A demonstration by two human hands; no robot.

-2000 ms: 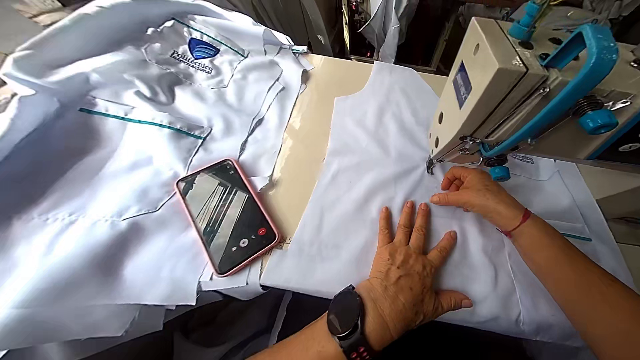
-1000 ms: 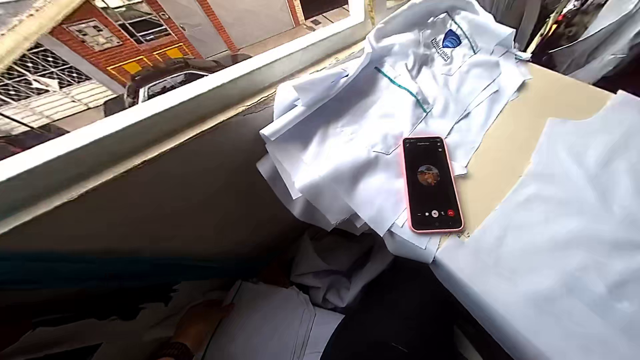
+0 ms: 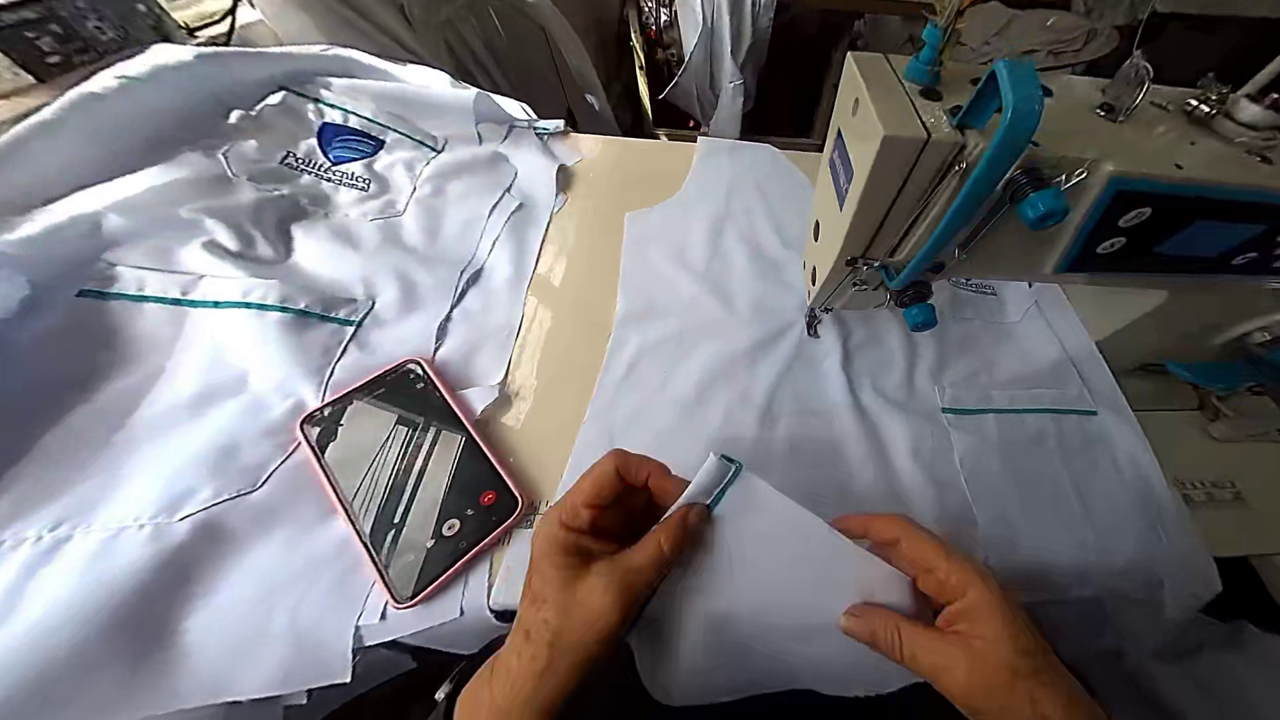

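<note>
My left hand (image 3: 600,570) pinches the teal-trimmed, folded edge of a white fabric piece (image 3: 760,600) between thumb and fingers. The right side of that piece is gripped by my right hand (image 3: 950,610). Behind both hands, a larger white garment panel (image 3: 720,330) lies flat on the sewing table (image 3: 560,250), partly beneath the presser foot (image 3: 813,322) of an industrial sewing machine (image 3: 880,150). A sewn pocket with a teal strip (image 3: 1020,411) shows on the panel's right part.
White garment pieces with an embroidered logo (image 3: 350,143) and teal trim are heaped on the left. A smartphone in a pink case (image 3: 410,480) rests partly on them, beside the table's left part. Gray and white cloths hang behind the table.
The view has swung back right from the window side to the machine. Both hands now hold a white piece with teal trim; two seconds ago they lay on the large panel.
</note>
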